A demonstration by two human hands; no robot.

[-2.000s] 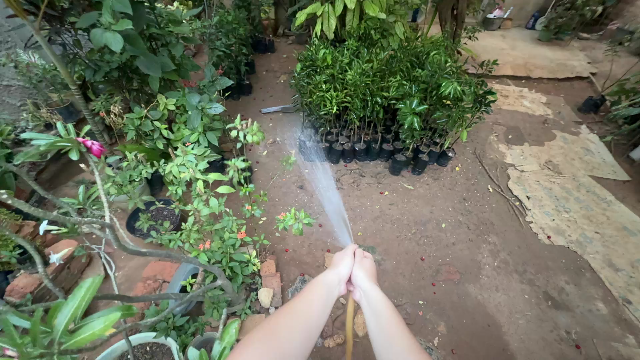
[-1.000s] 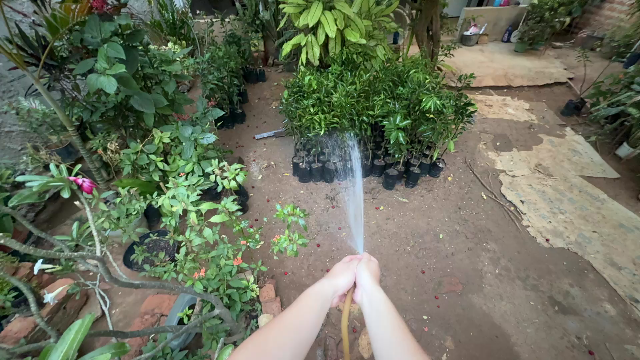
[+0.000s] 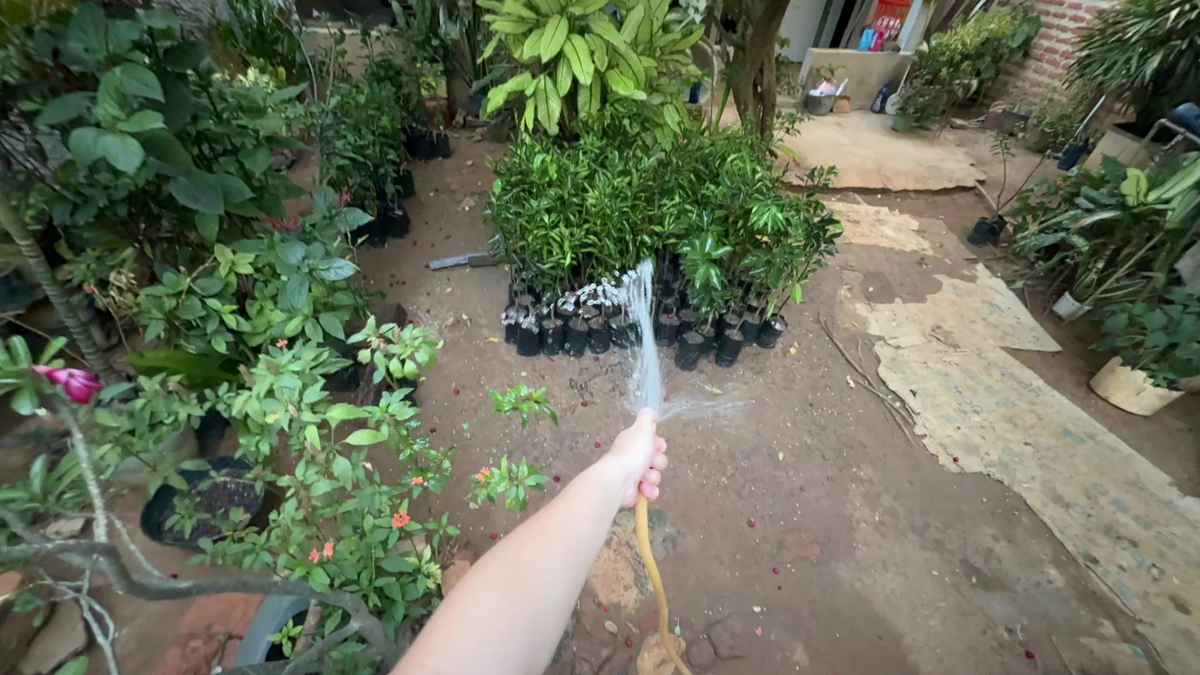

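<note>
My left hand grips the end of a yellow garden hose, which hangs down from the fist to the bottom edge. Water sprays from the hose end toward leafy potted saplings, with a small side spray to the right. The saplings stand packed together in black nursery bags on bare soil. My right hand is out of view.
Flowering shrubs, a round black pot and a bare curved branch crowd the left. Worn flat sheeting lies on the soil at the right. A tree trunk rises behind the saplings.
Both hands were together at the hose end before; now only my left hand holds it, and my right hand has left the view. A side spray has appeared beside the fist.
</note>
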